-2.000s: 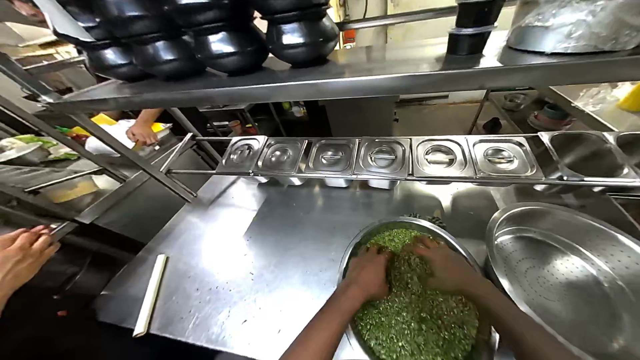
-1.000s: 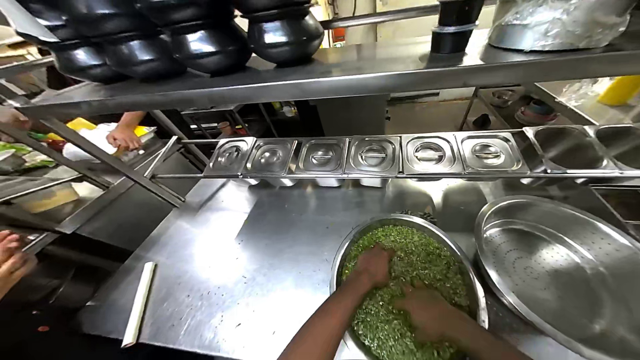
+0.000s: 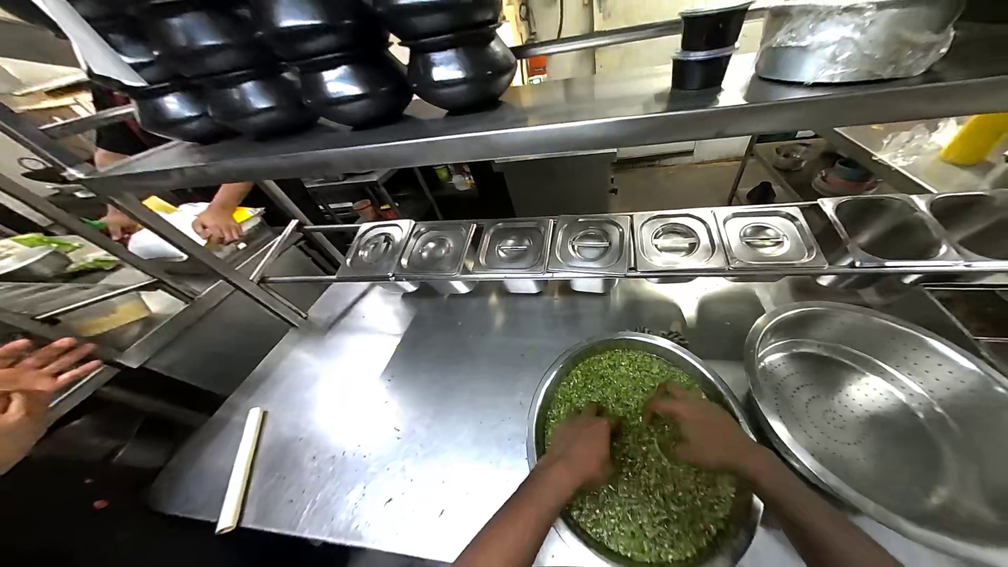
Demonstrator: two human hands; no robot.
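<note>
A wide steel bowl (image 3: 543, 394) on the steel worktable holds finely chopped green herbs or leaves (image 3: 661, 512). My left hand (image 3: 584, 447) reaches into the greens at the bowl's left side, its fingertips sunk in them. To its right, my right hand (image 3: 697, 429) is in the greens too, fingers bent and slightly blurred. Some bits may be gripped, but the fingertips are partly hidden, so I cannot tell. Right beside the bowl lies a large perforated steel colander (image 3: 882, 425).
Lidded steel containers (image 3: 591, 244) line a rack behind the bowl. Black pots (image 3: 465, 71) are stacked on the steel shelf (image 3: 551, 130) above. A pale strip (image 3: 240, 472) lies at the table's left. Another person's hand (image 3: 39, 378) is at the left edge; a co-worker's hand (image 3: 219, 224) is beyond the shelving.
Both my hands have moved about within the greens; my right hand is now farther up the bowl than one second ago. The hand at the left edge has come further into view again.
</note>
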